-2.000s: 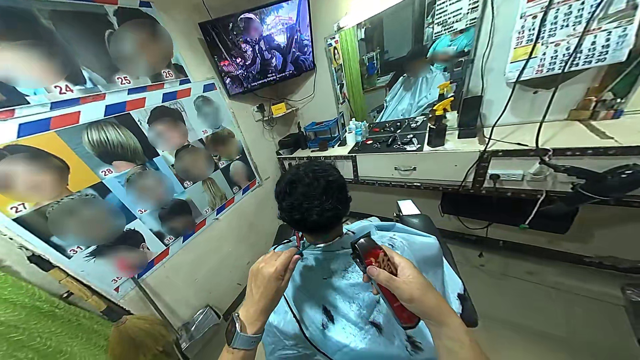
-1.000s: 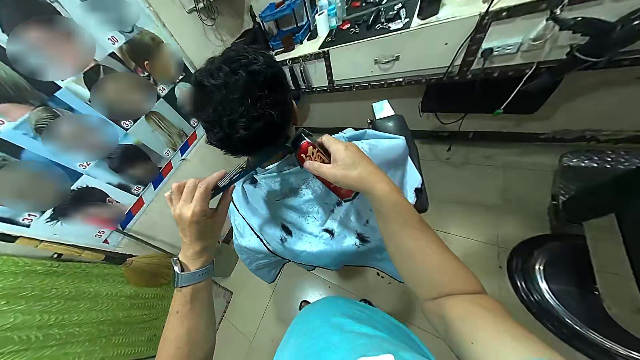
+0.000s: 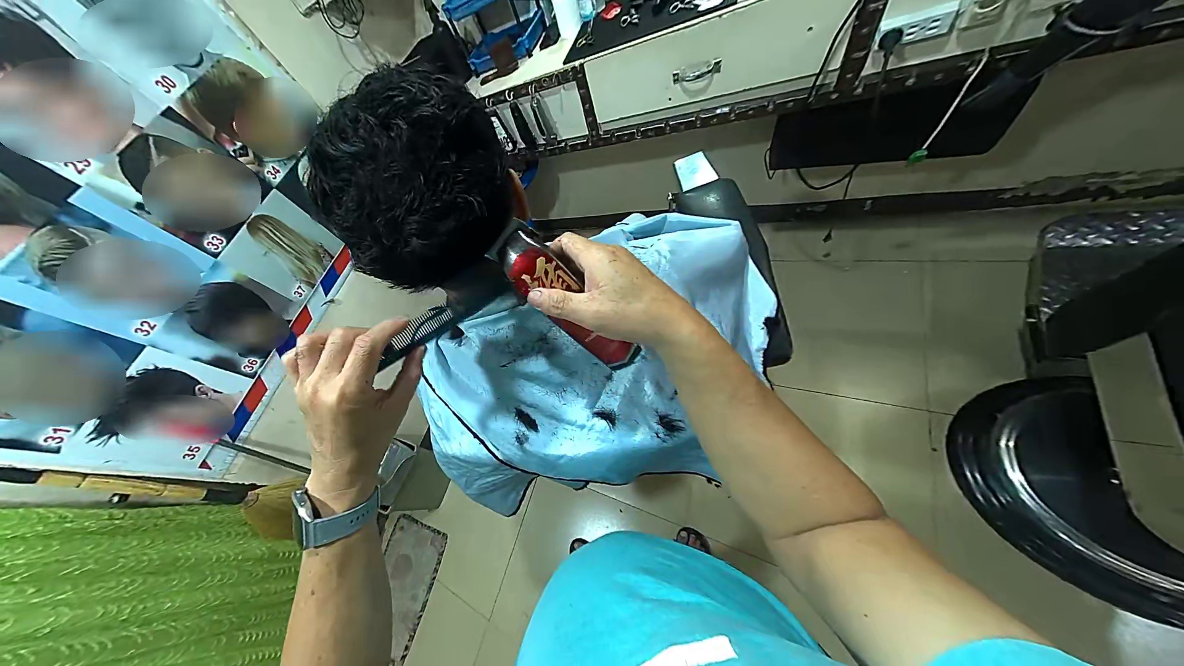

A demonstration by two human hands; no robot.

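Note:
A seated person's dark-haired head (image 3: pixel 412 176) is in front of me, above a light blue barber cape (image 3: pixel 564 398) with dark hair clippings on it. My left hand (image 3: pixel 356 388), with a grey-strapped watch at the wrist, grips a black comb (image 3: pixel 425 330) that reaches toward the nape. My right hand (image 3: pixel 601 291) holds red and black hair clippers (image 3: pixel 541 268), their head near the lower hair behind the ear. Comb and clipper head are close together; the blade and the comb's far end are partly hidden, so contact cannot be told.
A counter with a drawer (image 3: pixel 698 79) and blue trays (image 3: pixel 509 42) runs along the wall ahead. Power cords hang near an outlet (image 3: pixel 925 26). A black salon chair (image 3: pixel 1064 462) stands on the right. On the left are a hairstyle poster (image 3: pixel 139 231) and a green curtain (image 3: pixel 148 583).
The view has tilted down since two seconds ago. The comb and clippers, lower behind the head and apart then, are now close together at the nape. Little differs from one second ago.

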